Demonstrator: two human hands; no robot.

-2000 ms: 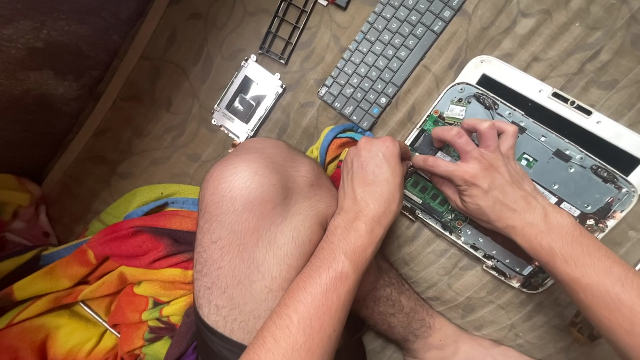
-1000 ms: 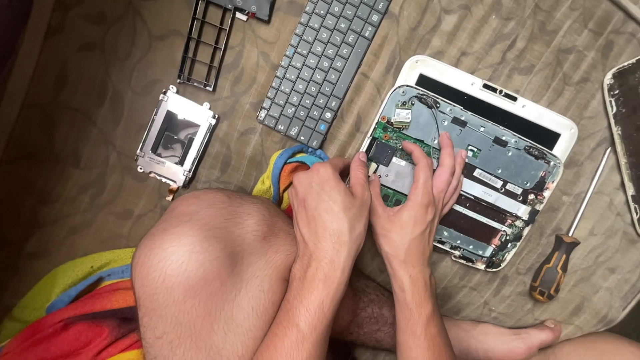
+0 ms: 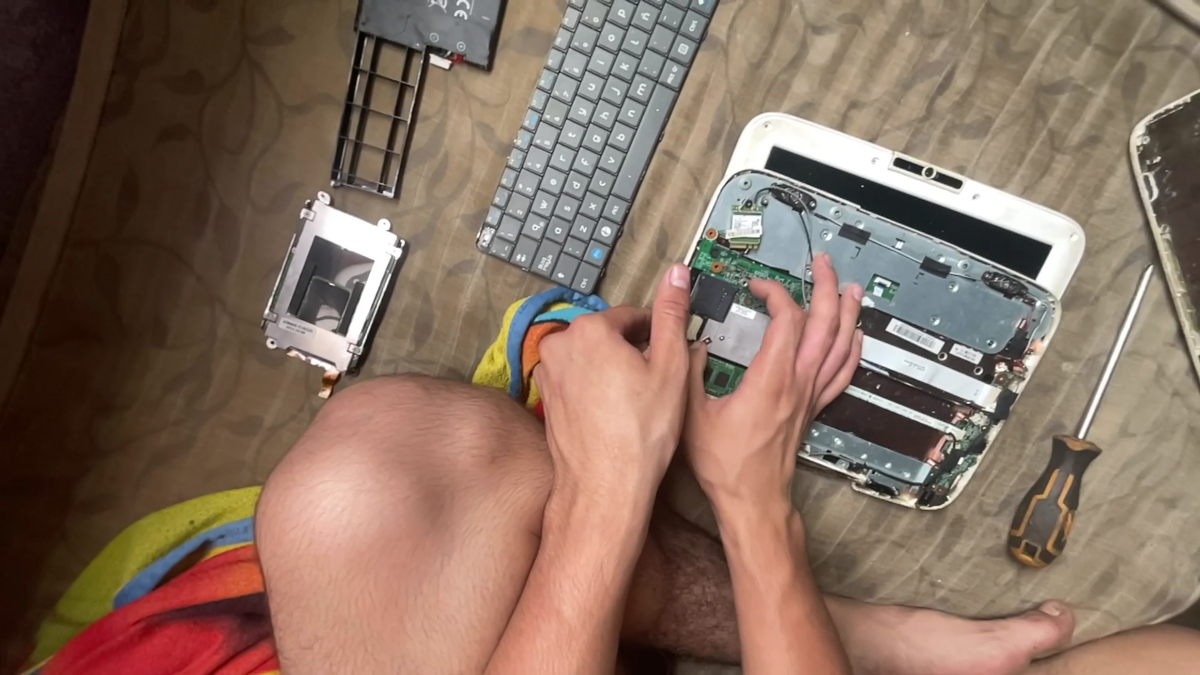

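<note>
An opened white netbook (image 3: pixel 825 225) lies on the patterned cloth, its metal frame and green circuit board (image 3: pixel 727 258) bare. My left hand (image 3: pixel 614 398) is at the near left edge of the board, thumb raised by a black part (image 3: pixel 714 298), the other fingers curled and partly hidden. Beside it, my right hand (image 3: pixel 769 384) spreads over the board, thumb near the left hand's thumb and fingertips at the metal frame. Whether either hand pinches something small cannot be seen.
A loose keyboard (image 3: pixel 600 141), a metal drive bracket (image 3: pixel 333 291) and a black battery (image 3: pixel 436 23) with a slotted frame (image 3: pixel 380 117) lie left. A screwdriver (image 3: pixel 1050 502) and a white-edged panel (image 3: pixel 1172 216) are right. A colourful cloth (image 3: pixel 511 352) lies by my knee.
My right hand has turned from reaching across the netbook to rising from below, beside my left hand. The view has shifted right, bringing the screwdriver into sight.
</note>
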